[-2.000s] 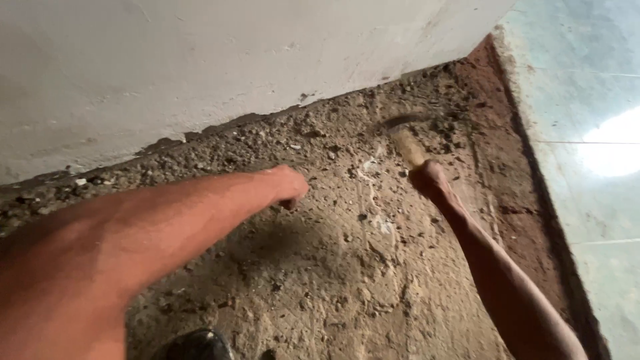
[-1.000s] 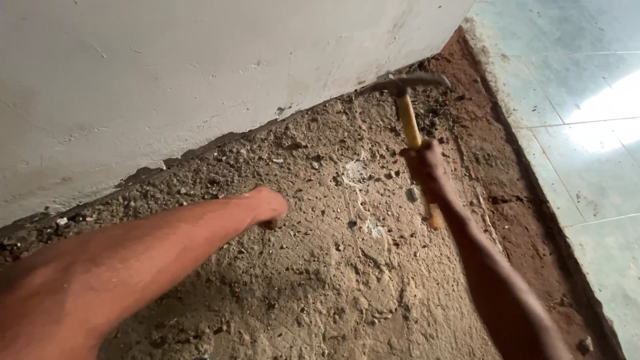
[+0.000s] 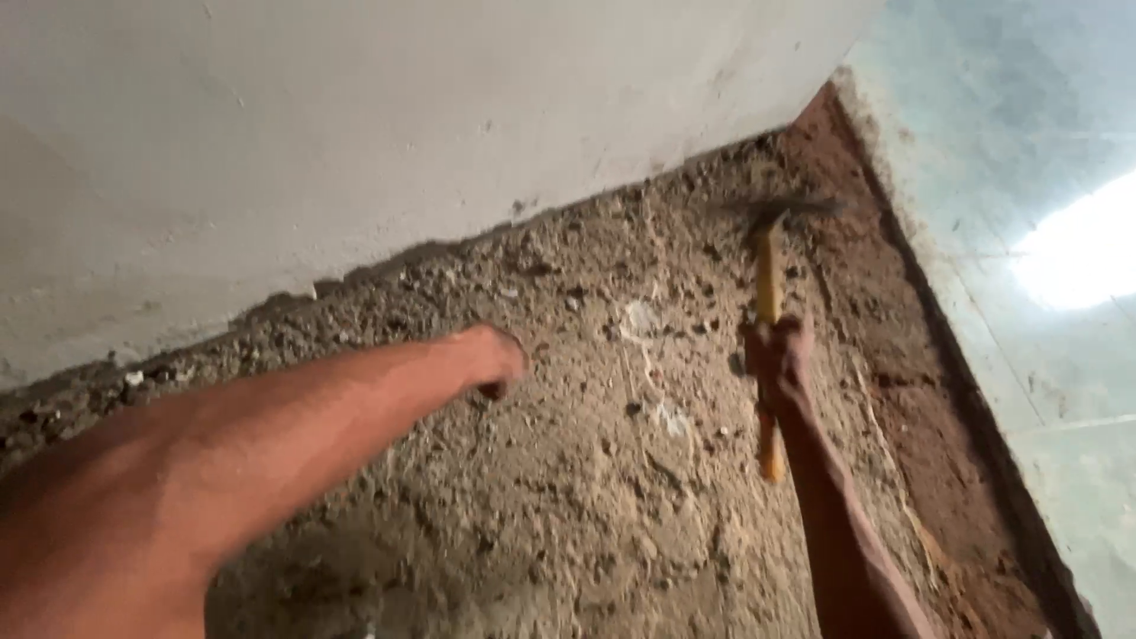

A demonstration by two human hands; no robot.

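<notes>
My right hand (image 3: 781, 364) is closed around the yellow handle of a pick hammer (image 3: 769, 275). Its dark metal head, blurred, is over the rough ground near the wall's far corner, and the handle's butt sticks out below my fist. My left hand (image 3: 499, 359) is curled in a loose fist above the rubble-strewn ground (image 3: 550, 479), left of the hammer. Its fingers are mostly turned from view, so whether it holds anything cannot be told.
A white plastered wall (image 3: 461, 106) with a ragged lower edge runs along the upper left. On the right, a reddish brick strip (image 3: 932, 444) borders glossy pale green floor tiles (image 3: 1003, 293). Loose crumbs and small stones lie along the wall's foot (image 3: 355, 311).
The pick hammer, blurred at first, showed clearly over the ground near the wall's corner a second ago; its head is blurred again now. My right hand keeps its hold. The left hand stays curled.
</notes>
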